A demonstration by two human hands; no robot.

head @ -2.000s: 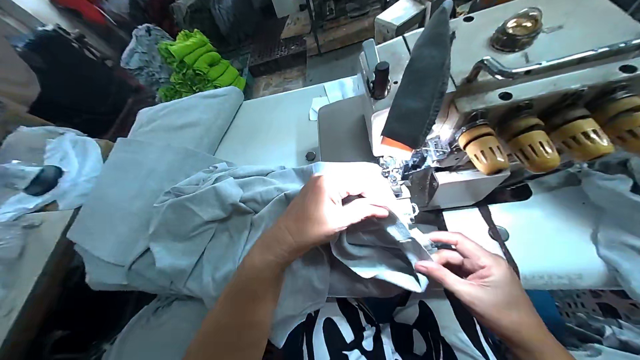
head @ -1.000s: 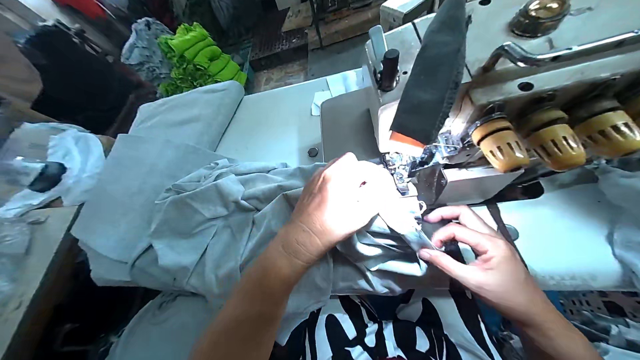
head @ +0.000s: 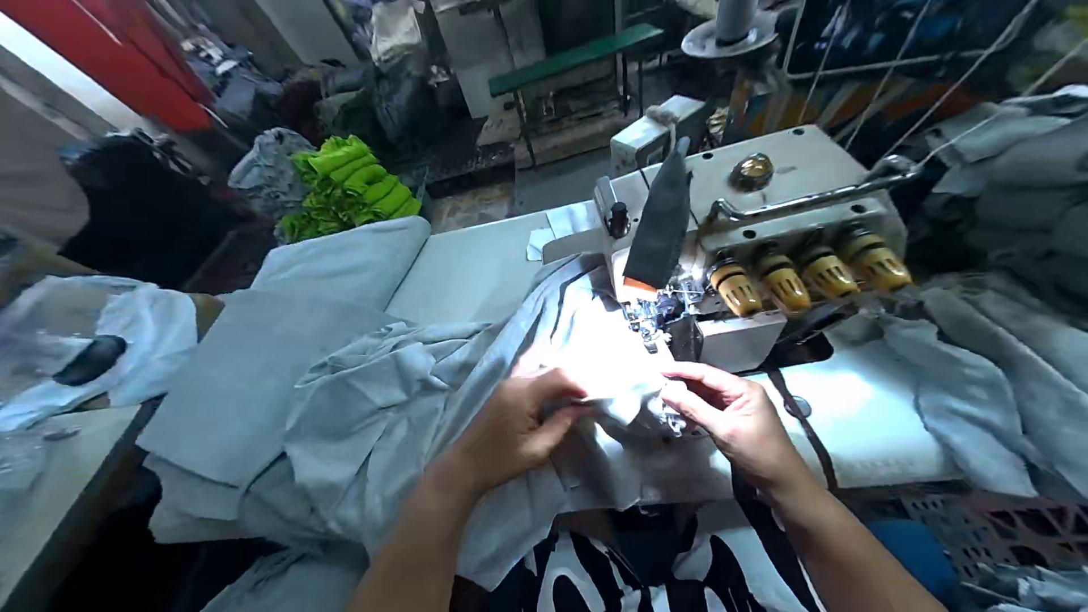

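Light grey fabric [head: 382, 399] lies bunched over the left part of the sewing table and runs up to the needle area of an overlock-type sewing machine [head: 799, 178]. My left hand [head: 518, 425] pinches a fold of it between thumb and fingers, left of the presser foot [head: 654, 331]. Just below the foot, my right hand [head: 731, 412] grips the fabric's edge with thumb and fingertips. Bright lamp light washes out the cloth between the hands. A dark grey flap [head: 661, 225] with an orange tip hangs over the machine's front.
Folded grey cloth [head: 340, 263] lies at the table's back left, with bright green bundles [head: 348, 187] beyond. Yellow tension knobs [head: 782, 280] line the machine's front. More grey cloth [head: 969, 382] is on the right. A side table [head: 68, 476] bearing plastic-wrapped cloth stands at far left.
The fabric now spreads up beside the machine's needle area, where bare machine surface showed before. My left hand has moved away from the presser foot. The view has shifted to take in more of the room.
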